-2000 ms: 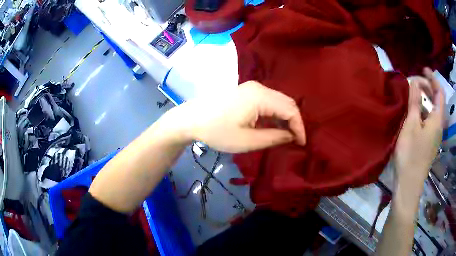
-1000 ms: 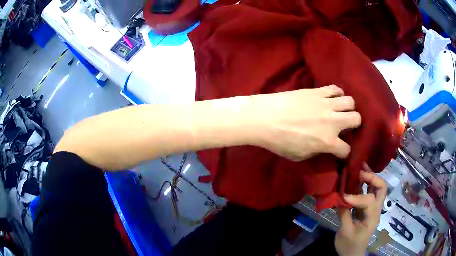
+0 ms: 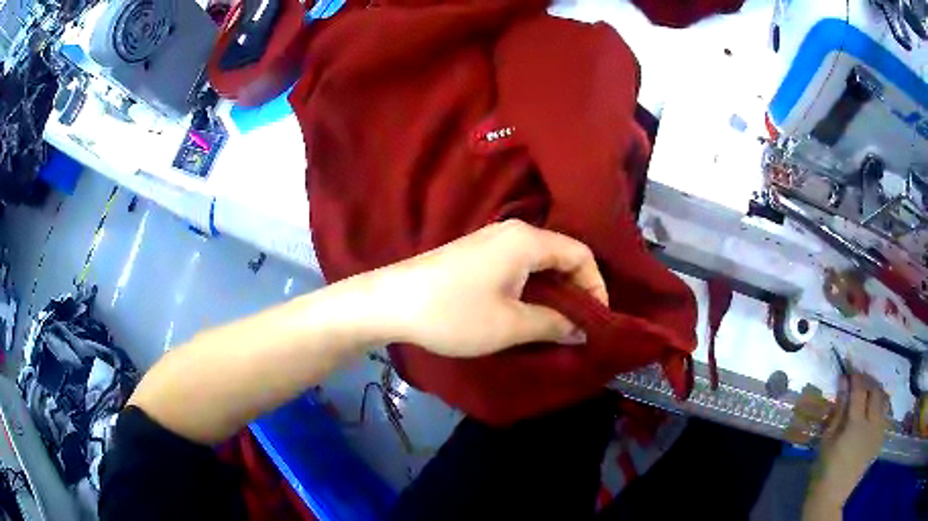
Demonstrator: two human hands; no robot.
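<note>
The dark red garment lies bunched over the table edge and the wearer's lap. My left hand pinches a folded, ribbed-looking edge of it between thumb and fingers. A small red logo tag with white marks shows on the cloth. A narrow red strip lies on the machine bed beside the garment. My right hand is off the garment, at the front edge of the machine bed, its fingers over a small dark pointed thing, perhaps the spare snips; its grip is unclear.
The white and blue sewing machine stands at the upper right. A printed measuring tape runs along the bed's front edge. A black phone lies on a round red object at the upper left. A blue bin is below my left arm.
The garment has come away from the needle area towards the left. My left hand has moved down to the garment's edge. My right hand has let go of the cloth and moved right.
</note>
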